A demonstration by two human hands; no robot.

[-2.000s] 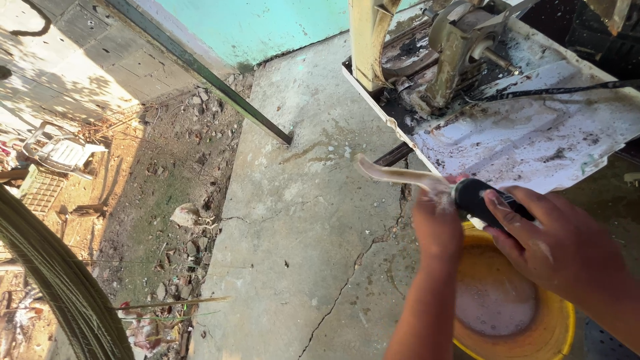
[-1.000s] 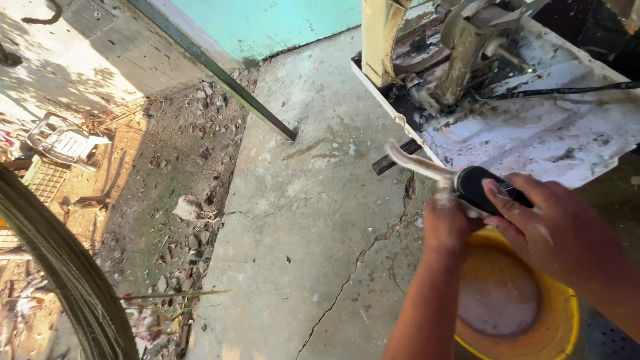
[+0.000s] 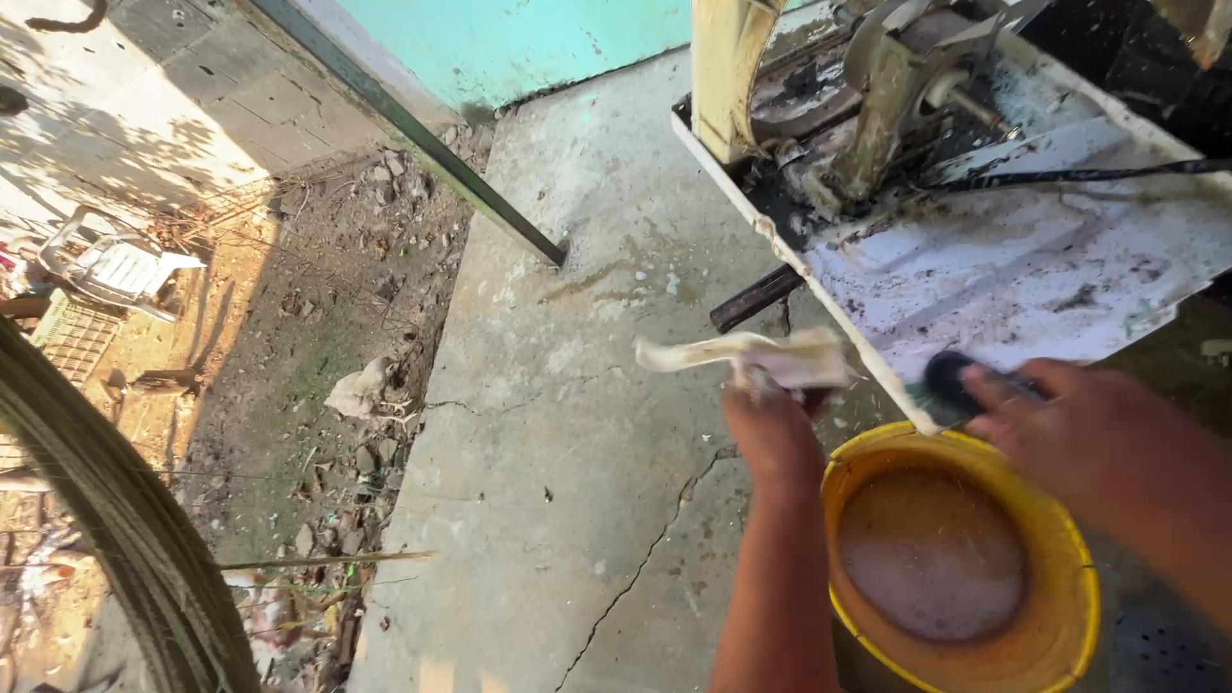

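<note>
My left hand (image 3: pixel 775 409) grips a pale, wet, curved piece (image 3: pixel 741 354), blurred by motion; its material cannot be told. One narrow end of it sticks out to the left over the concrete. My right hand (image 3: pixel 1068 414) holds a black, rounded tool (image 3: pixel 953 385), perhaps a brush, apart from the pale piece and near the corner of a dirty white tray (image 3: pixel 837 322). Below my hands stands a yellow bucket (image 3: pixel 1088 577) with cloudy, brownish liquid (image 3: pixel 929 558) in it.
A dirty machine with a metal shaft (image 3: pixel 977 106) and a black cable (image 3: pixel 1078 176) is on the tray. A metal post (image 3: pixel 481 192) meets the cracked concrete floor (image 3: pixel 539 443). Bundled strands (image 3: pixel 115 520) hang at left; a white plastic chair (image 3: pixel 120 269) lies farther off.
My right hand with the black tool has moved right, away from the pale piece, which it was against before. The pale piece has turned in my left hand and shows a wider part.
</note>
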